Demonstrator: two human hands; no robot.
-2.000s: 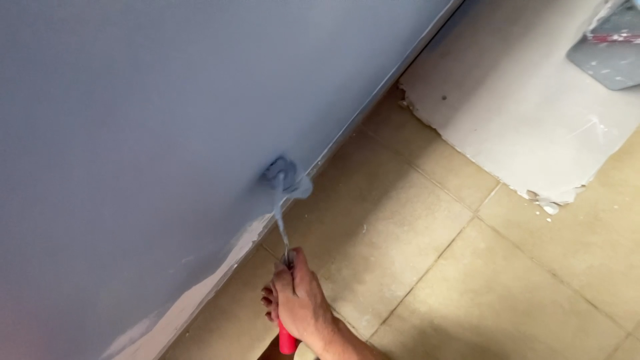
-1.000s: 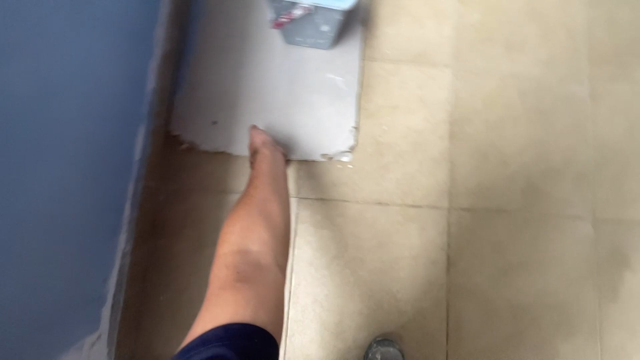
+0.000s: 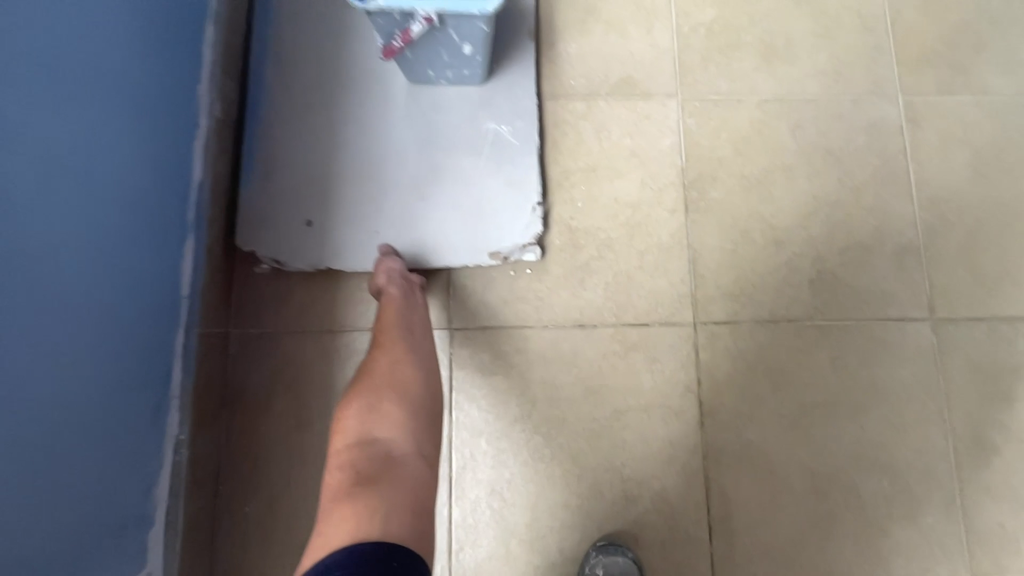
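Observation:
My left hand (image 3: 394, 276) reaches forward from a dark blue sleeve and grips the near edge of a white board (image 3: 344, 172), which looks like plasterboard. The thumb rests on its top face; the other fingers are mostly hidden at the edge. That edge is ragged and chipped, most of all at the right corner. On the board's far part stands a grey plastic bucket (image 3: 448, 48) with paint splashes, a light blue rim and a red, paint-smeared handle or strap. My right hand is out of view.
At left rises a blue wall (image 3: 88, 264) with a whitish, uneven lower border. Beige floor tiles (image 3: 808, 200) lie beside the board, with small white crumbs near its right corner. The tip of a grey, paint-spotted shoe (image 3: 610, 560) shows at the bottom.
The view has swung toward the board and floor. Two seconds ago a hand held a red-handled paintbrush against the wall; that hand and brush have left view. My left arm has come in at the board.

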